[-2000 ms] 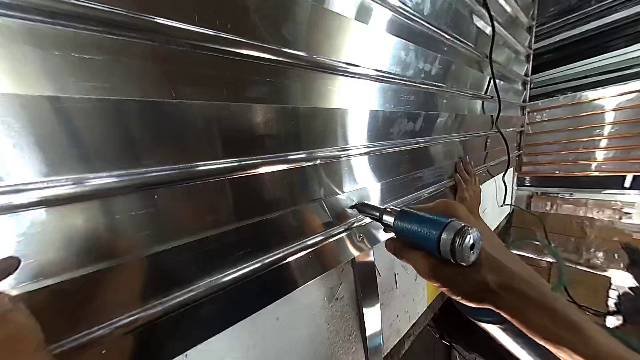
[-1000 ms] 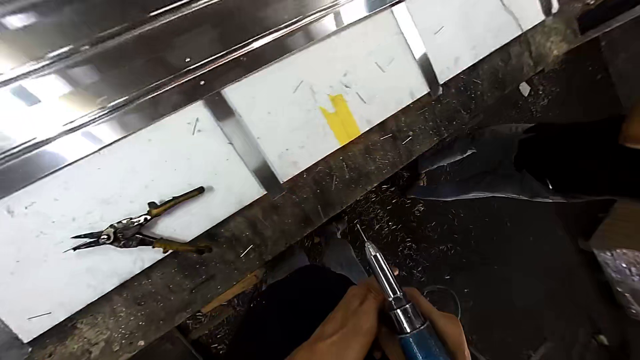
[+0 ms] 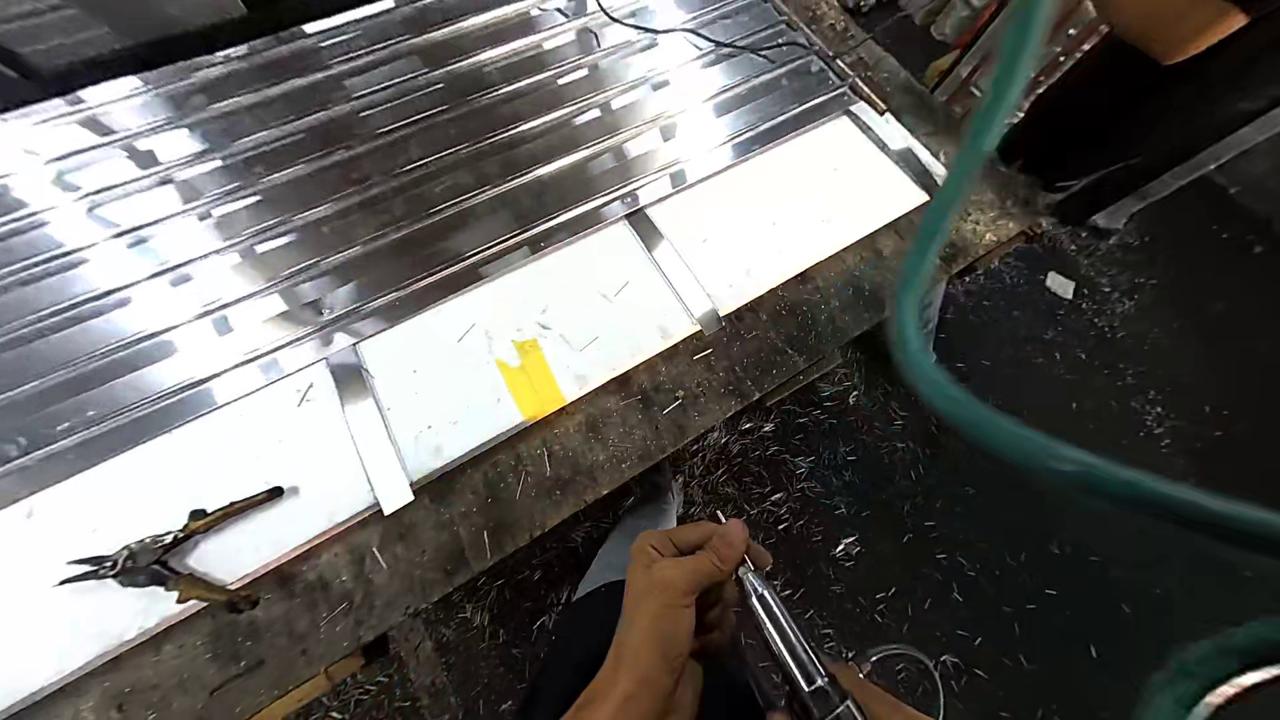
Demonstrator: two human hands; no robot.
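Observation:
My left hand point(image 3: 690, 580) pinches a thin metal pin, likely a rivet point(image 3: 722, 518), at the nose of a rivet gun point(image 3: 790, 630). Its silver barrel points up and left, and its rear lies below the frame edge. My right hand point(image 3: 870, 690) is at the gun's lower part, mostly hidden or cut off. Beyond the hands, ribbed shiny metal sheets point(image 3: 420, 150) lie on a white panel point(image 3: 790, 210). Metal strips point(image 3: 370, 430) cross its exposed edge, with a piece of yellow tape point(image 3: 532, 380) between two of them. Aviation snips point(image 3: 170, 560) rest spread on the panel.
A green hose point(image 3: 930, 370) hangs close on the right. Thin metal pins litter the worn workbench edge point(image 3: 480, 530) and the dark floor point(image 3: 850, 480). A black cable point(image 3: 690, 35) lies over the sheets. Another person point(image 3: 1180, 30) is partly in view at the upper right.
The rivet gun was at a rib of the sheets two seconds ago and is now beside the bench. My left hand has come to its nose. The view has swung a lot.

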